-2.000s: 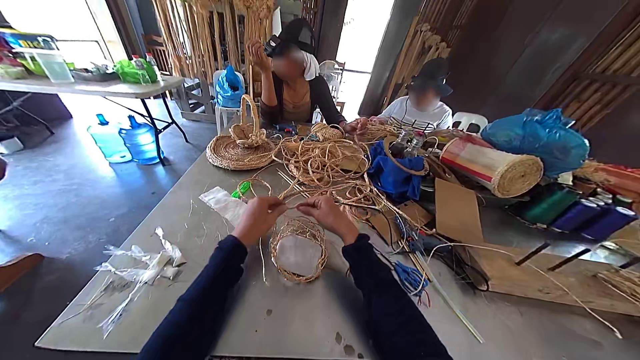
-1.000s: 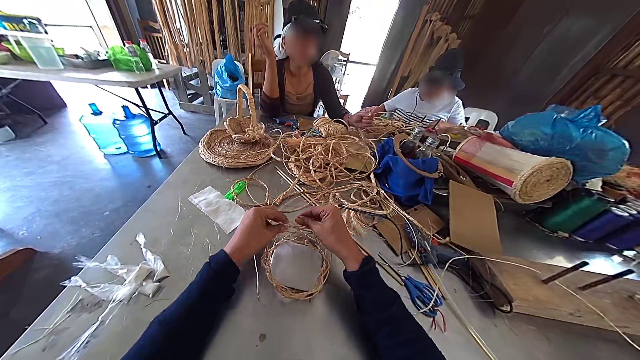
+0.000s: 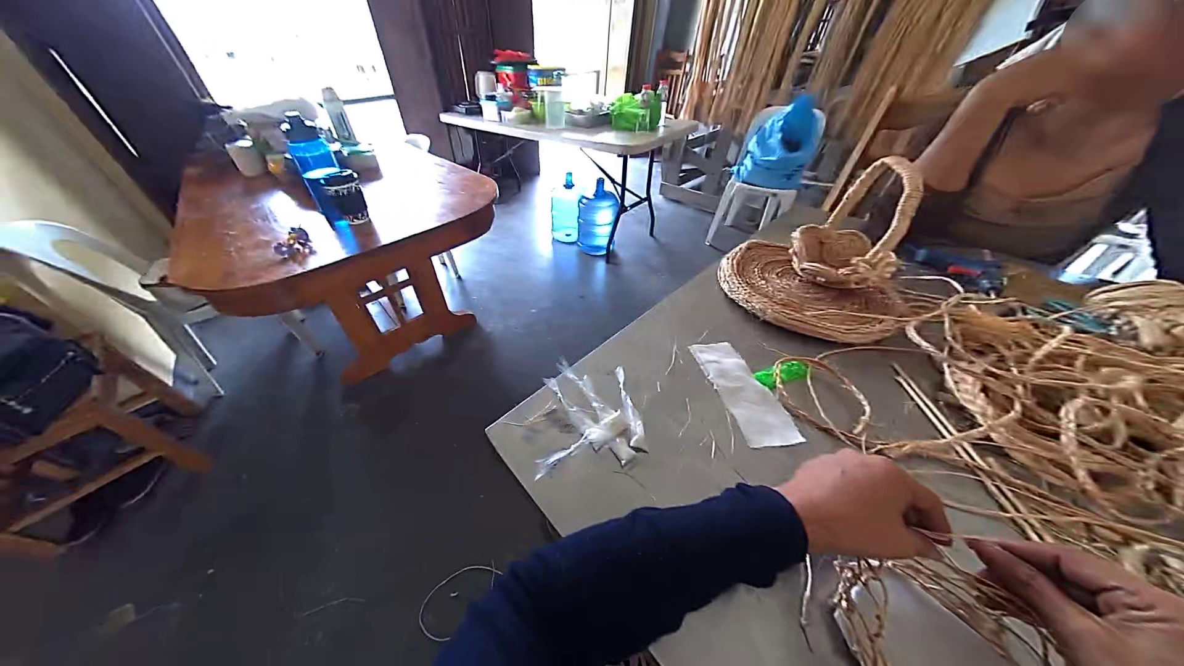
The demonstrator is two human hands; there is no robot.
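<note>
My left hand (image 3: 865, 504) pinches a thin strand of natural fiber (image 3: 957, 536) between thumb and fingers. From the right, my right hand (image 3: 1078, 587) pinches the same strand a short way along. Beneath both hands lies a ring of woven fiber strands (image 3: 865, 610), partly cut off by the bottom edge, around a pale flat piece (image 3: 934, 610). Left of the strands rest a white strip (image 3: 747, 393) and a bright green plastic piece (image 3: 782, 374). A heap of braided fiber cord (image 3: 1064, 398) spreads beyond my right hand.
A small handled basket (image 3: 842, 254) sits on a round woven mat (image 3: 786, 296) at the far table edge. Tied white plastic strips (image 3: 601, 425) lie near the left corner. A person (image 3: 1045, 157) is across the table. A wooden table (image 3: 407, 203) stands farther left.
The view has swung far to the left, bringing the wooden table into sight. My hands stay close together over the woven ring, fingertips pinched as before.
</note>
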